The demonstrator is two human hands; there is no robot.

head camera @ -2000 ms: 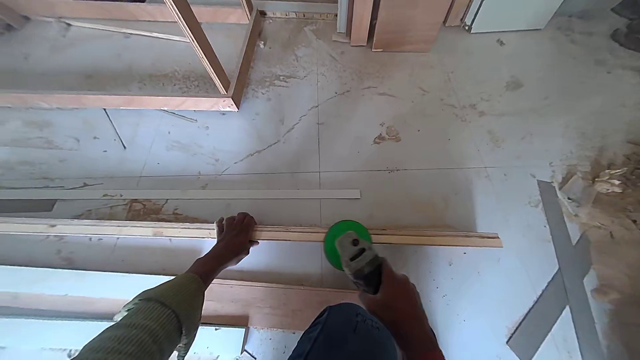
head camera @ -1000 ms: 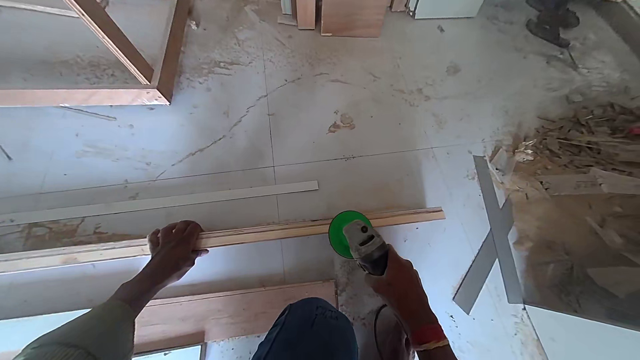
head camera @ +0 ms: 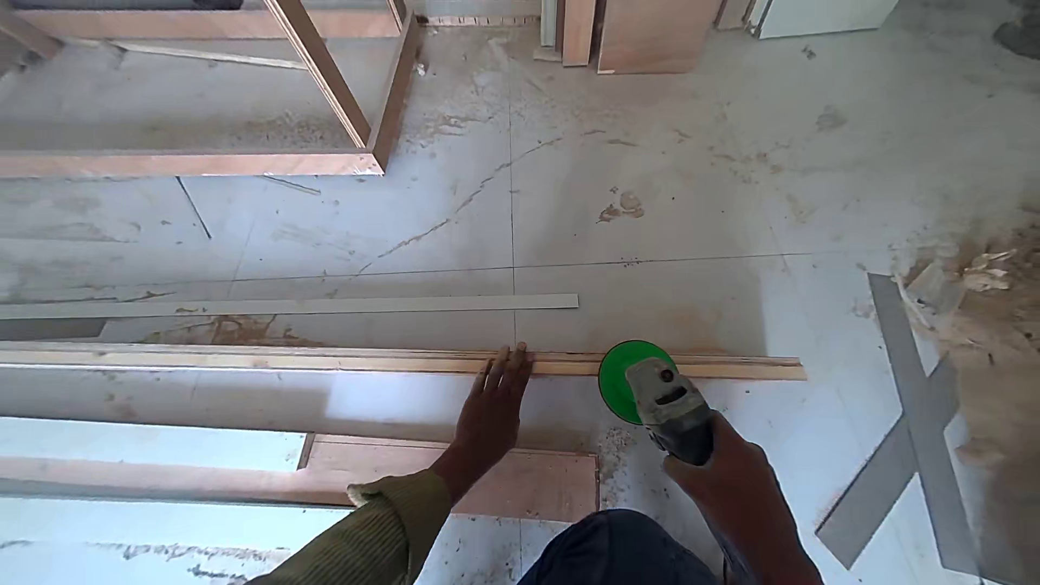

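Note:
Long, narrow wooden strips [head camera: 406,360] lie side by side across the floor, reaching out of view on the left. My left hand [head camera: 497,398] rests on them, fingers fairly straight and laid over the strips. To its right, my right hand [head camera: 723,463] grips the dark body of an angle grinder [head camera: 670,402]. The grinder's round green disc [head camera: 630,380] overlaps the strips between my left hand and their right end; whether it spins or touches them I cannot tell.
A thin pale strip [head camera: 390,305] lies beyond the wooden strips. Plywood boards [head camera: 536,485] and white-faced panels [head camera: 154,443] lie nearer me. A wooden frame [head camera: 203,164] stands at the upper left. Two crossed grey strips [head camera: 906,382] lie at the right beside debris [head camera: 1007,325].
My left hand has moved along the strips toward the grinder, and its fingers, earlier curled around them, now lie straighter. My right hand keeps hold of the grinder. The view has shifted.

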